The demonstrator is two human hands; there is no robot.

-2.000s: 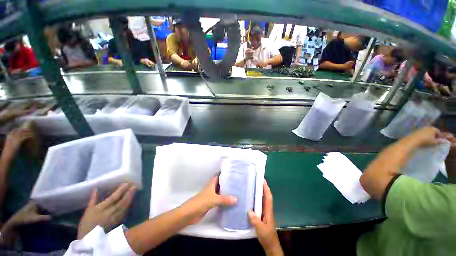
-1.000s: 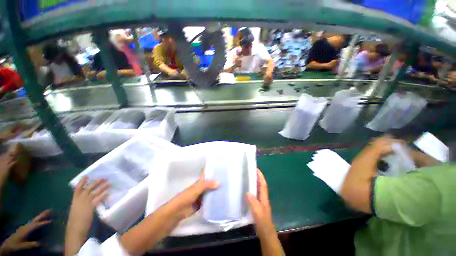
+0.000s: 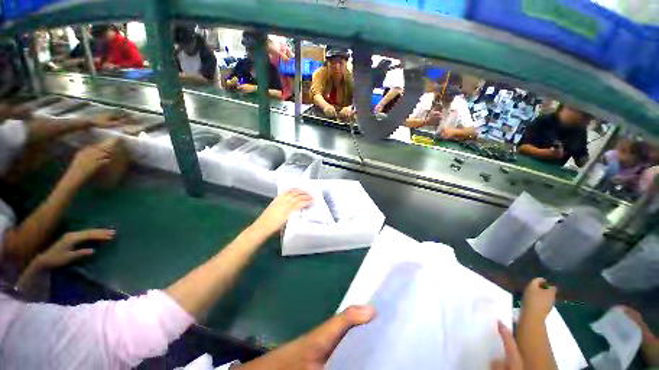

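Observation:
A bagged product in a whitish sleeve fills the lower centre, over a white foam box whose back edge shows behind it. My left hand is at the product's left side, thumb on the sleeve. My right hand is mostly cut off by the bottom edge. Its fingers lie at the right side of the white sleeve. How far the product sits inside the box cannot be told.
A neighbour's hand rests on a filled foam box at the belt edge. Filled boxes line the belt. Bagged products stand on it at right. Another person's hand is close at right. A green post stands left.
The view has turned left. The neighbour's filled box has moved from beside my box to the belt edge. The bagged product between my hands appears nearer and larger.

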